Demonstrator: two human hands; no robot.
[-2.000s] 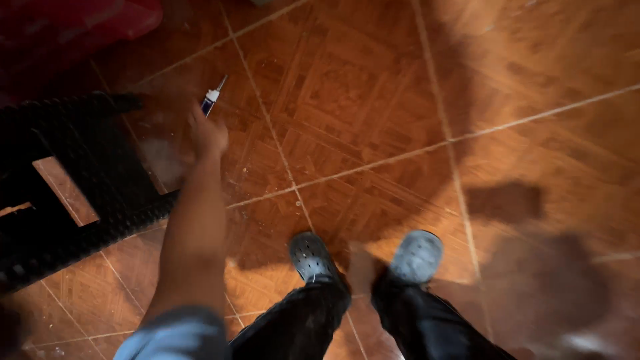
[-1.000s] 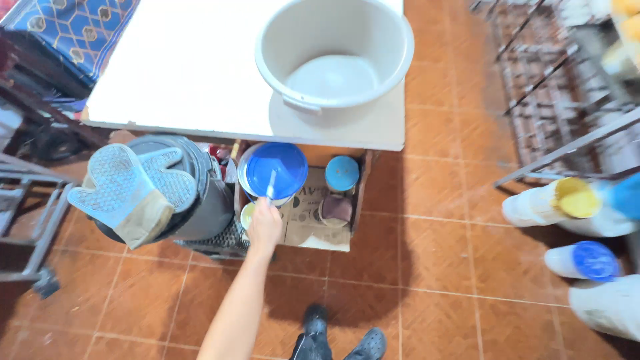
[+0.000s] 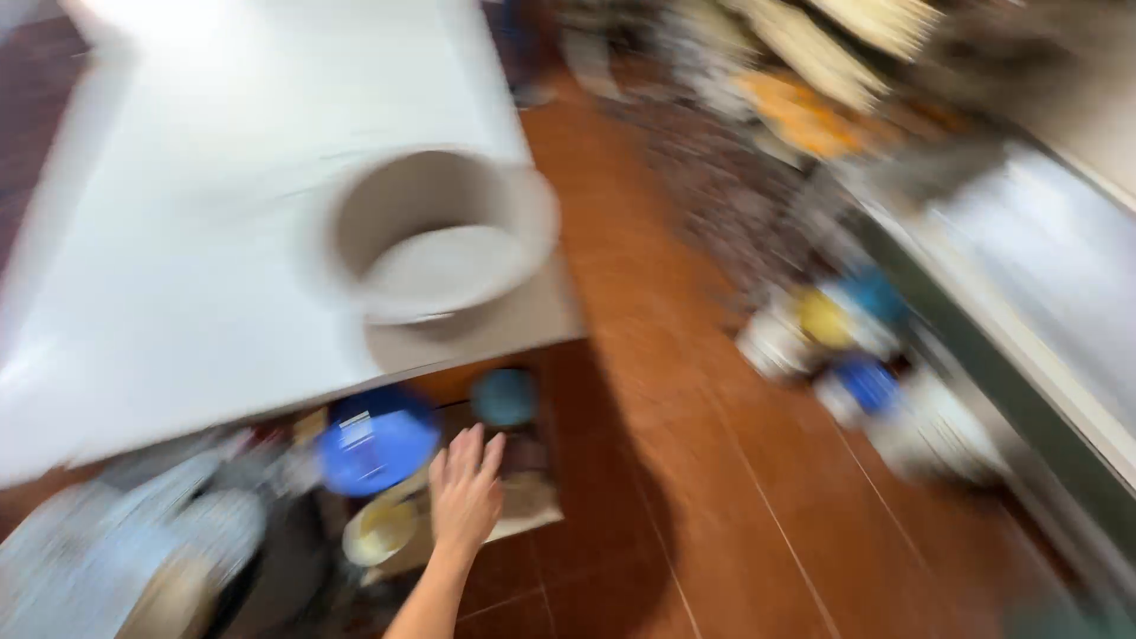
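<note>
Seen from its back, my left hand (image 3: 466,488) reaches in from below with its fingers slightly spread, and no held object shows. It is over the lower shelf under a white table (image 3: 240,213). Just left of it is a round blue lid (image 3: 382,453), with a small blurred white patch (image 3: 357,430) on it; what that is, I cannot tell. Below the lid stands a pale container with yellow inside (image 3: 380,530). A teal round lid (image 3: 503,397) lies beyond my fingertips. My right hand is out of the picture.
A large whitish plastic basin (image 3: 444,257) stands near the table's front edge. Pale blue oven mitts (image 3: 160,532) lie over a dark bin at lower left. Containers with yellow (image 3: 824,317) and blue (image 3: 865,383) lids stand on the tiled floor at right, beside a long counter (image 3: 1003,328).
A small syringe-like applicator was in my left hand over the floor, then my hand was at the blue lid. Now that hand is right of the lid, fingers spread. The view has swung strongly.
</note>
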